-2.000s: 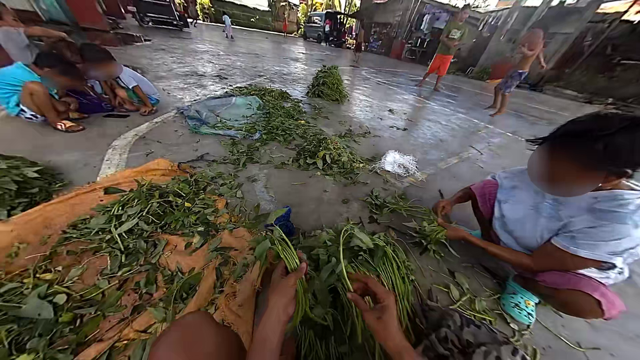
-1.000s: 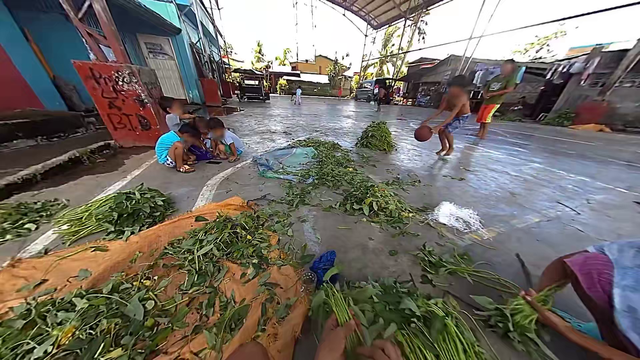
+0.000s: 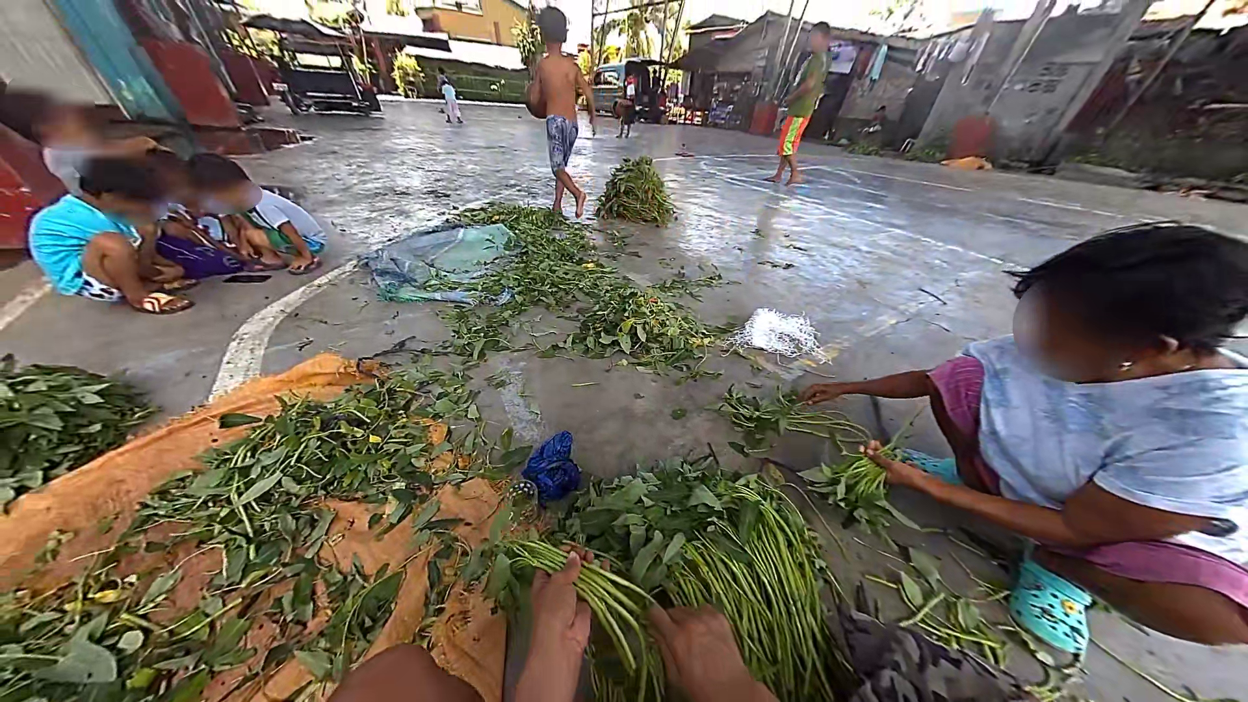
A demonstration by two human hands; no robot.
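Observation:
My left hand (image 3: 561, 609) is closed around a bunch of leafy green stems (image 3: 595, 585), its leaves pointing up and left. Beside it, my right hand (image 3: 694, 643) touches the lower stems of that bunch; its fingertips are partly hidden, so its grip is unclear. Just beyond and to the right of my hands lies a large heap of long-stemmed greens (image 3: 756, 575). Loose leafy stems (image 3: 283, 468) cover an orange cloth sheet (image 3: 88, 487) on the left. A crumpled blue plastic bag (image 3: 552, 466) lies near the heap's upper left edge.
At the right a squatting person (image 3: 1102, 419) holds greens in a hand. White stringy material (image 3: 780, 333) lies on the concrete. A greenish mesh sack (image 3: 439, 258) lies beside scattered greens (image 3: 634, 327). Several children squat at the left; a person (image 3: 560, 107) walks farther off with a ball.
The view has turned downward and right since one second ago. The person with the ball has moved away from me. My hands, low in the earlier frame, show more fully around the stems.

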